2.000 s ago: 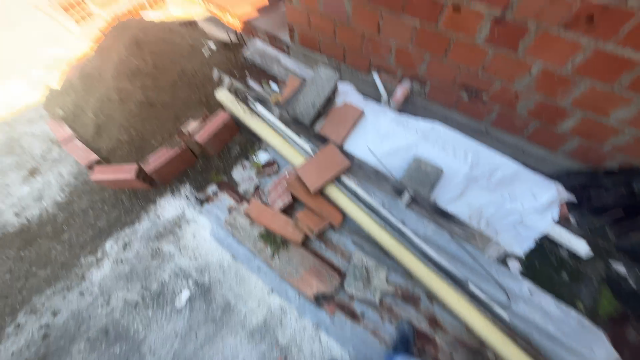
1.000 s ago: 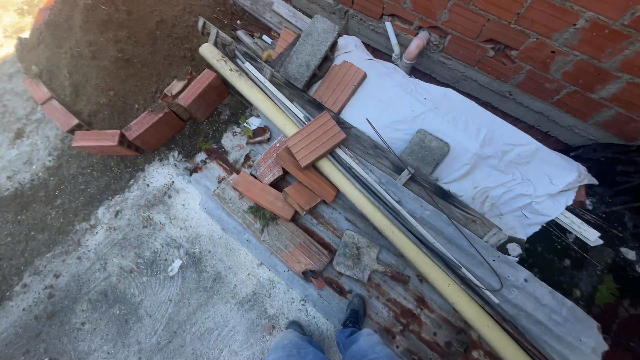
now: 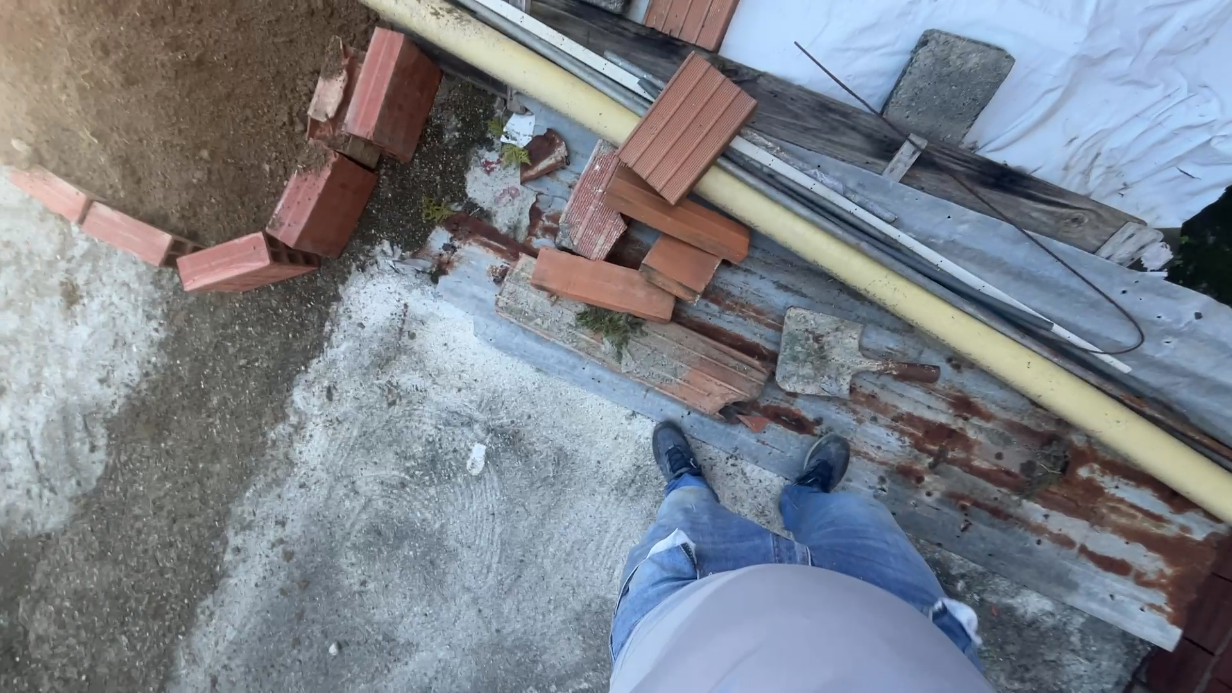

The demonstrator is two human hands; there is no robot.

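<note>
Neither my left hand nor my right hand shows in the head view. My shoes and jeans are at the lower middle, beside a rusty corrugated metal sheet. On the sheet lie a small flat metal shovel head with a short broken handle, a long weathered hollow clay block with a small green sprig, and several orange clay brick pieces. A ribbed brick rests tilted over a long yellow pipe.
Hollow red bricks edge a heap of sand at upper left. Beyond the pipe lie thin metal lengths, a wooden plank, a bent rod and a white sheet with a grey block on it.
The view has swung downward and closer over the ground, so my legs and torso now show more. The bricks, pipe and shovel head have not plainly moved.
</note>
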